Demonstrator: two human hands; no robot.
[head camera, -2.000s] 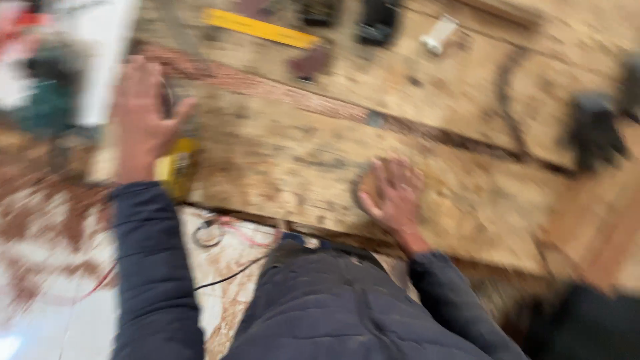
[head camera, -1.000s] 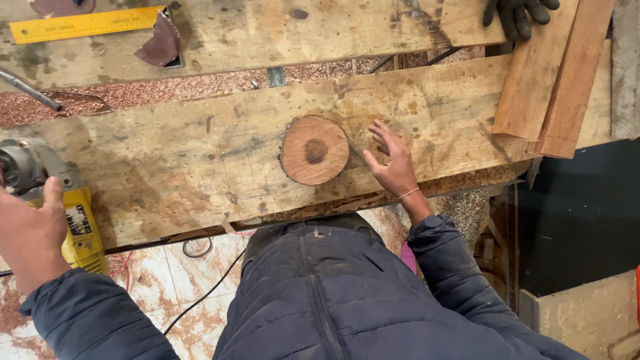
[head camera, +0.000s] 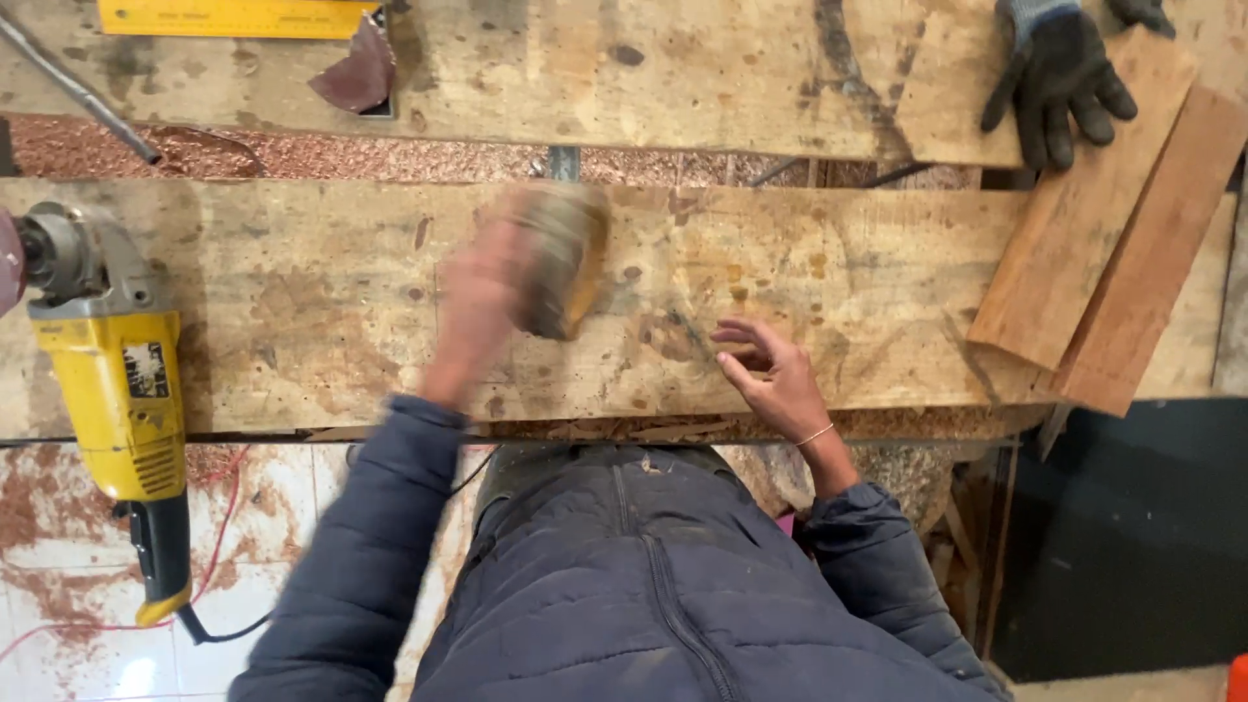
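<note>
My left hand (head camera: 483, 283) grips the round wood slice (head camera: 564, 263), which is tipped on its edge above the near plank and blurred by motion; its bark rim faces up. To the right, my right hand (head camera: 775, 375) is over the plank's near edge, fingers curled and apart, holding nothing. A yellow angle grinder (head camera: 122, 400) lies at the far left, its head on the plank and its black handle jutting past the edge over the floor.
Two reddish wood boards (head camera: 1087, 224) lie at the right, a dark work glove (head camera: 1058, 83) on them. A yellow ruler (head camera: 234, 18) and torn sandpaper (head camera: 359, 68) lie on the far plank. Shavings (head camera: 409, 156) fill the gap between planks. A cord (head camera: 219, 639) runs below the grinder.
My left hand has moved right from the grinder and taken hold of the wood slice, which lay flat a second ago and is now tipped up. My right hand remains beside it.
</note>
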